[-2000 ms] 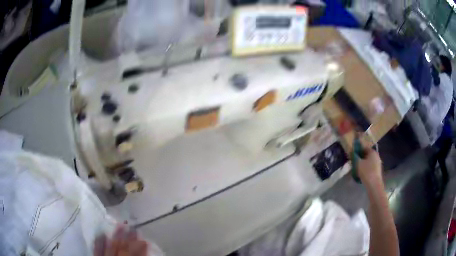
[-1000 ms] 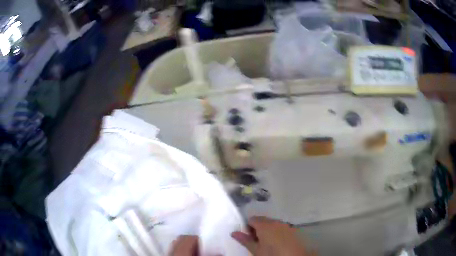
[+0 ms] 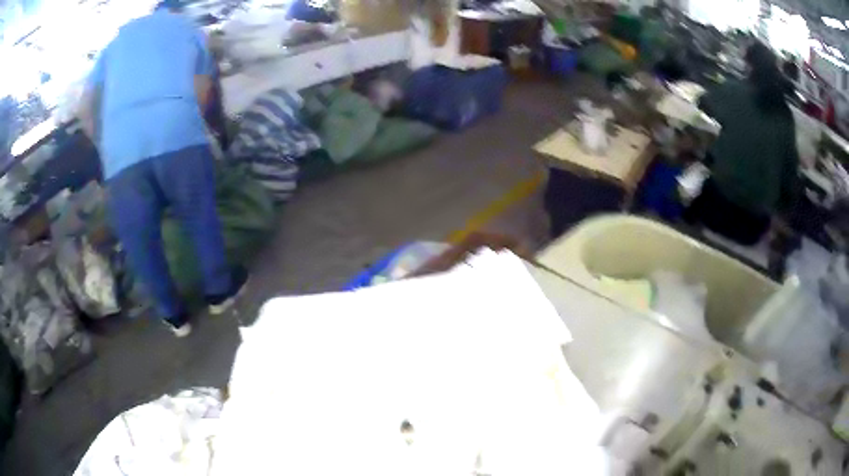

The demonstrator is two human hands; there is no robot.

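A large white garment piece fills the lower middle of the head view, overexposed, so its stitching hardly shows. A small dark mark shows near its lower middle. Another white cloth piece with faint dark lines lies at the lower left. The garment's right side lies over the cream machine table. The sewing machine is at the lower right, cut off by the edge and blurred. Neither of my hands can be seen.
A person in a blue shirt stands bent at the left beside heaped cloth. Another person in dark green is at the right. A small wooden-topped table stands beyond the cream trough. Green sacks lie along the aisle.
The view has swung left, away from the machine, which now sits at the lower right. The white garment is now spread larger and higher in view. Both hands have left the picture.
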